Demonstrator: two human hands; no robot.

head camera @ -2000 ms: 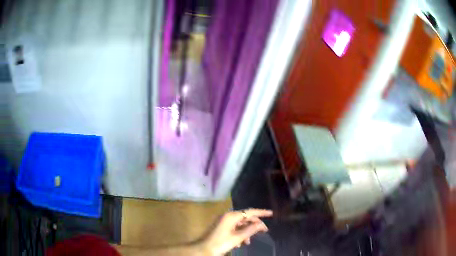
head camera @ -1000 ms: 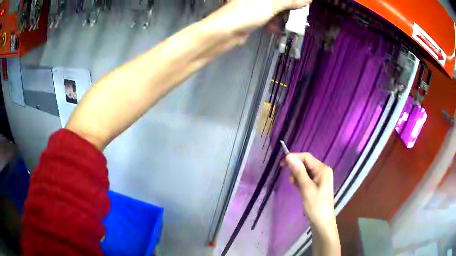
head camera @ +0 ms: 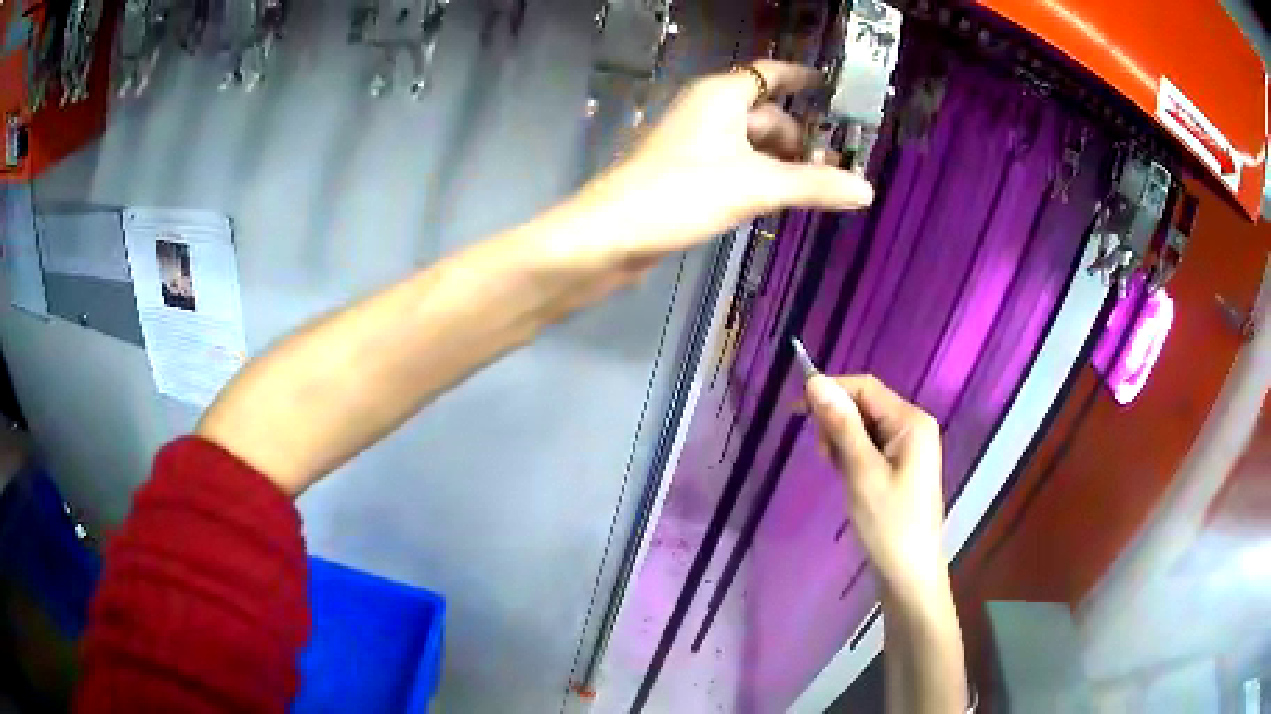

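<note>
My left hand (head camera: 753, 161) is raised at a silver-white hanging clip (head camera: 867, 63), with thumb and fingers around its lower part. Whether it grips the clip or a strip there cannot be told. Long black strips (head camera: 746, 481) hang down from the clip area in front of the purple curtain. My right hand (head camera: 875, 446) is below, with thumb and finger closed on a small slim silver tool (head camera: 803, 357), possibly tweezers. The tool's tip is close to a black strip; contact cannot be told.
More metal clips (head camera: 404, 42) hang in a row along the top. The purple strip curtain (head camera: 920, 279) fills the opening behind my hands. A blue bin (head camera: 370, 635) stands at lower left. An orange cover (head camera: 1115, 63) is at upper right, a grey panel (head camera: 1038, 656) at lower right.
Since one second ago, my left hand has come down from the clip's top to its lower part. My right hand with the tool has risen slightly. Two seconds ago, one empty hand was low in view.
</note>
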